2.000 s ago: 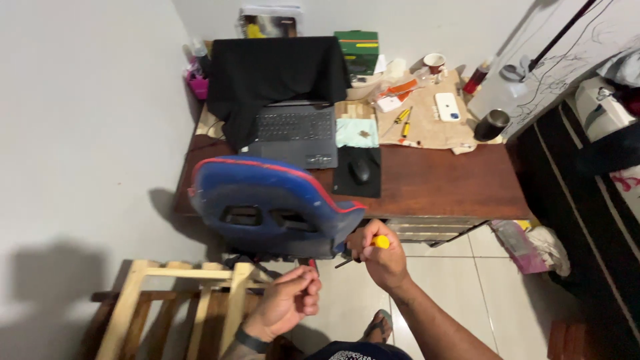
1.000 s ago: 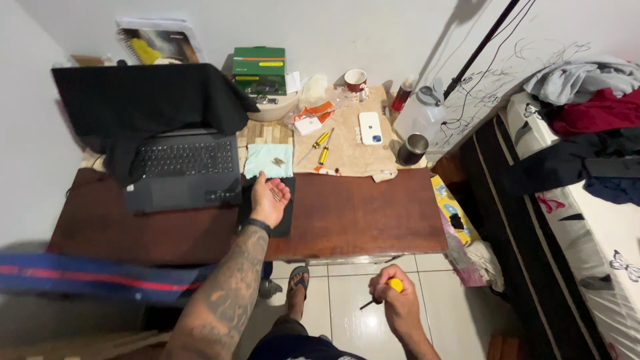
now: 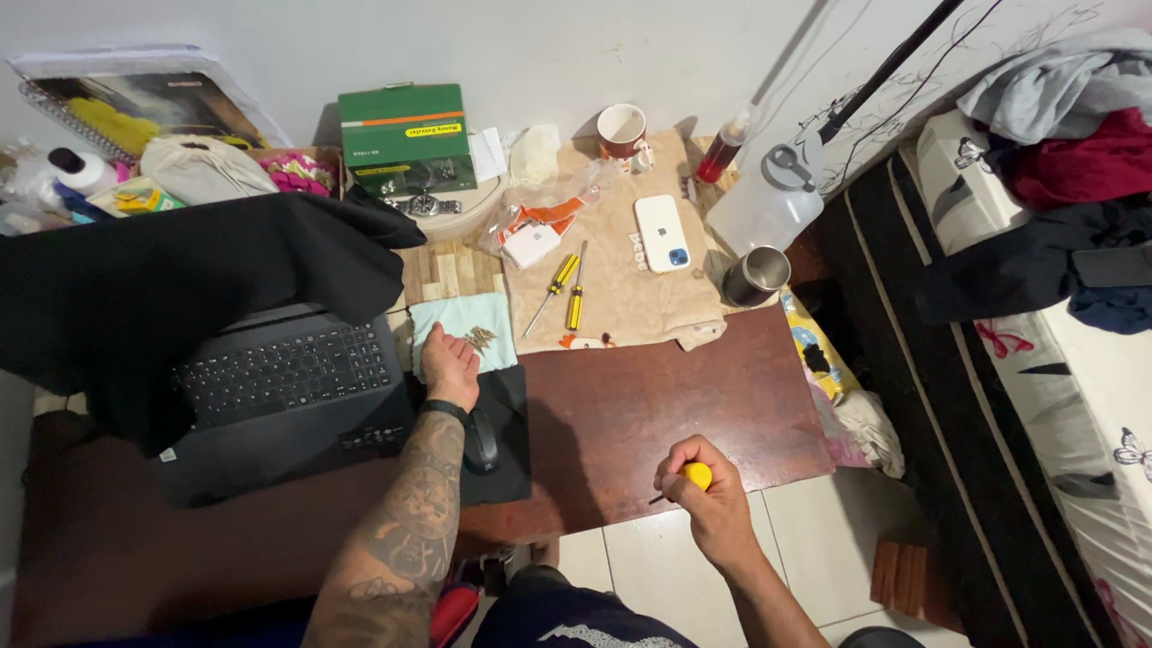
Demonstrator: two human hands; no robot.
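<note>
My left hand (image 3: 451,367) rests palm up at the edge of a light green cloth (image 3: 421,315), its fingers beside a small pile of screws (image 3: 480,337); whether it holds any screw I cannot tell. My right hand (image 3: 705,493) grips a screwdriver with a yellow handle (image 3: 697,476) over the front edge of the wooden desk (image 3: 666,396); its dark shaft points down to the left. Two yellow-and-black screwdrivers (image 3: 563,274) (image 3: 576,308) lie on a beige cloth (image 3: 621,310) behind.
A laptop (image 3: 279,387) partly under black fabric (image 3: 225,270) is at left, a mouse (image 3: 481,443) on its black pad beside my left wrist. A phone (image 3: 661,234), a steel cup (image 3: 757,276), a plastic jug (image 3: 769,202) and a mug (image 3: 622,132) stand or lie toward the back right. A bed (image 3: 1017,405) is at right.
The view has shifted a lot. My left hand has gone from near the blue chair to the green cloth. The chair back has left the view. My right hand still holds the screwdriver.
</note>
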